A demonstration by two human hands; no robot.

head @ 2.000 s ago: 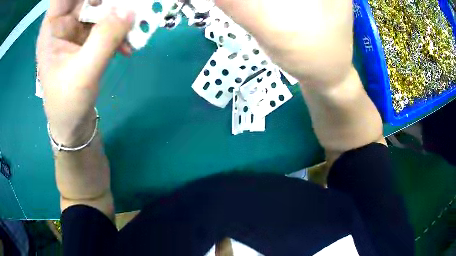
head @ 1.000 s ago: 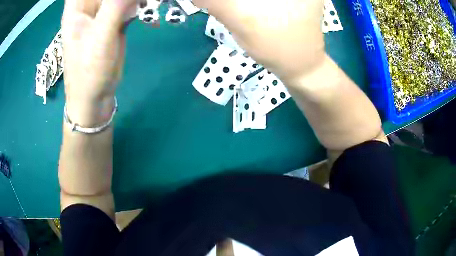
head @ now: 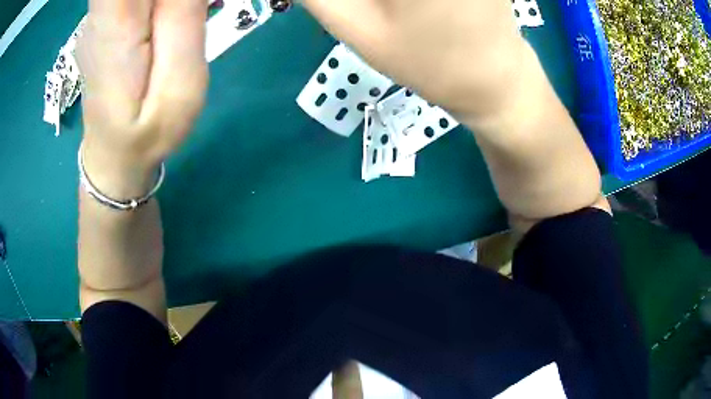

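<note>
A white perforated plate [head: 228, 33] with dark, shiny metal pieces in its holes shows at the top edge. My left hand [head: 144, 74], with a bracelet at the wrist, holds it at its left side; the fingertips are cut off by the top edge. My right hand [head: 436, 54] reaches in from the right, over part of the plate pile; its fingers are out of the picture, so its grip cannot be told. The overlapping pile of white plates [head: 341, 90] lies between my hands on the green table, its holes mostly empty.
A blue tray [head: 592, 86] of small gold and silver fittings [head: 659, 74] stands at the right. Set-aside plates [head: 62, 82] lie at the left, partly behind my left hand. Another white plate [head: 528, 12] shows at the top, right of my right hand. Cardboard [head: 187, 318] shows below the table edge.
The table and pile sit slightly higher in the view. My left hand first turned upright, hiding more of its plate; now more of a plate with fittings shows beside it.
</note>
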